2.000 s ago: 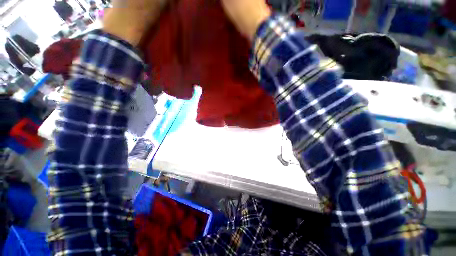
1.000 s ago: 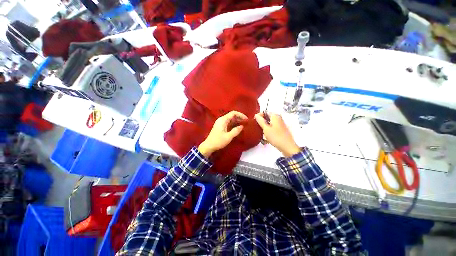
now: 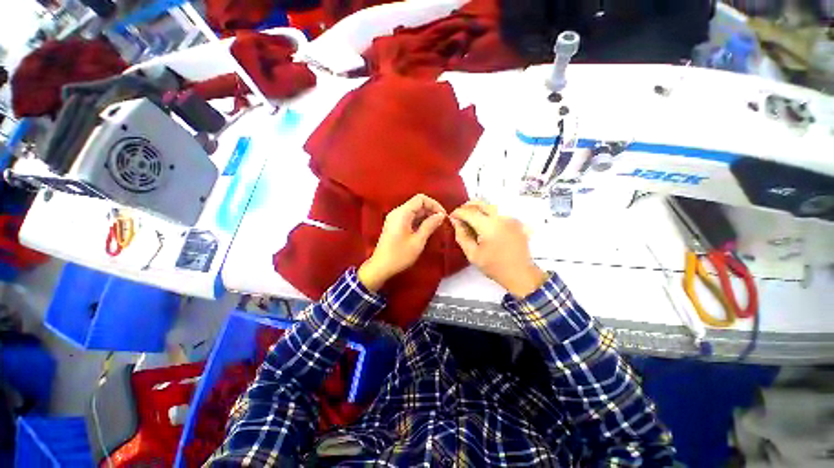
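Observation:
The dark-red garment piece [image 3: 393,146] lies spread on the white machine table, and its lower end hangs over the front edge. My left hand [image 3: 404,239] and my right hand [image 3: 492,239] are over its lower right part. Their thumbs and index fingertips meet, pinching a tiny bit of the cloth's edge; whether a fine thread is also between them is too small to tell. No tool shows in my right hand; its palm side is hidden.
The JACK machine head [image 3: 668,169] stands right, its needle area [image 3: 560,178] beyond my right hand. Shears [image 3: 718,288] lie right. A grey-white vented box [image 3: 137,163] and small scissors [image 3: 119,233] are left. Red cloth [image 3: 439,46] and black cloth [image 3: 604,32] lie behind. A blue bin [image 3: 206,384] is below left.
Two seconds ago the cloth was lifted high in both hands; one second ago it lay on the table with my hands apart. Now my fingertips meet, and the dark tool at my right hand no longer shows.

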